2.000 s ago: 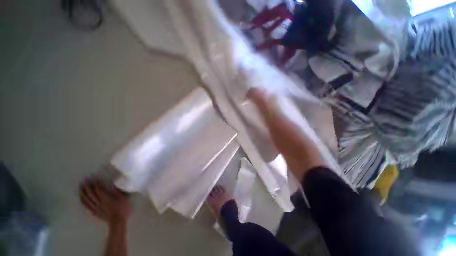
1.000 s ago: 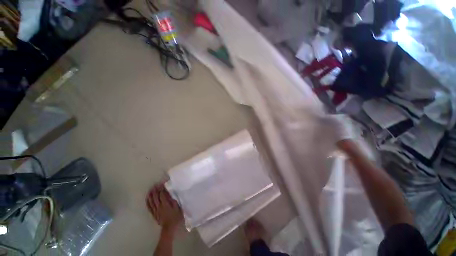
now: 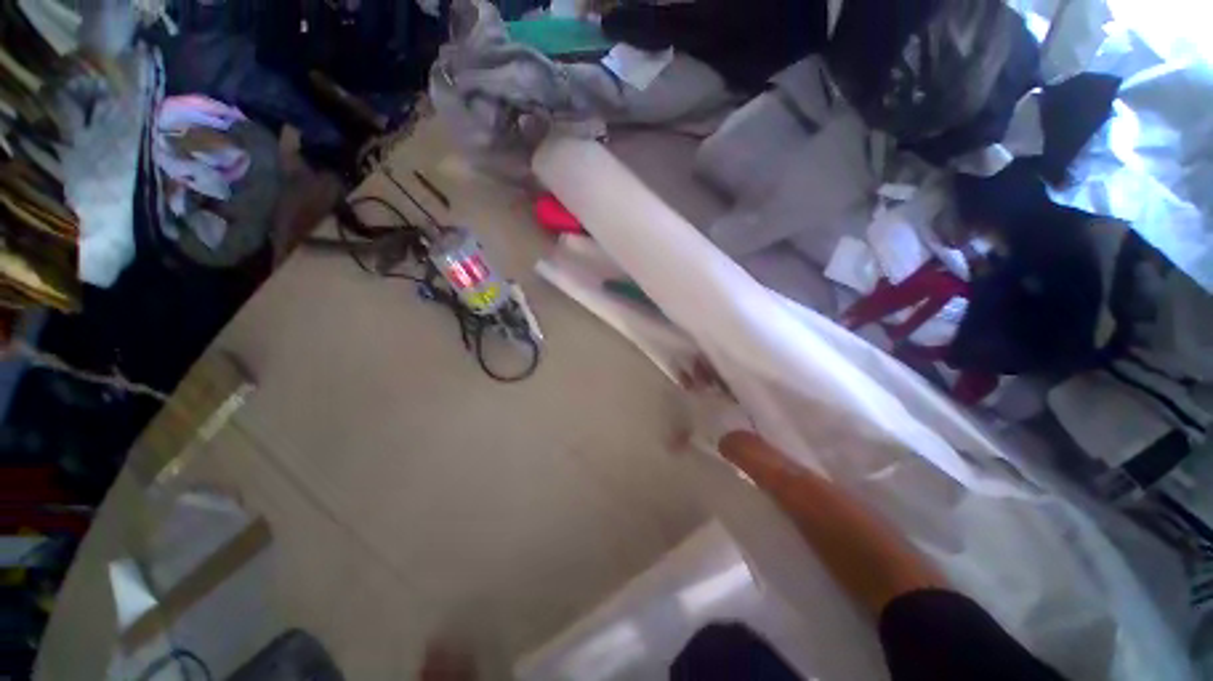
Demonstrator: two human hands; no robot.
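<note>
A large white sheet of pattern paper (image 3: 851, 379) lies in a long, creased, partly rolled band from the upper middle to the lower right. My right hand (image 3: 708, 406) is at its near edge, blurred and partly covered by pale material; its grip is unclear. A folded white paper stack (image 3: 652, 605) lies at the bottom middle, cut off by the frame and partly hidden by a dark-clothed limb. My left hand (image 3: 452, 657) is only a blurred patch at the bottom edge, left of the stack.
A metal-bodied tool with red and yellow labels (image 3: 468, 275) and a black cord lies on the pale floor (image 3: 399, 439). Grey and white scraps (image 3: 785, 160), dark cloth (image 3: 1031, 266) and a red latticed item (image 3: 918, 303) are heaped right. Clear plastic and a brown strip (image 3: 200, 583) lie lower left.
The view has shifted, bringing the tool lower and the folded stack to the bottom edge. My right hand has moved left along the large paper, which now lies flatter towards the right.
</note>
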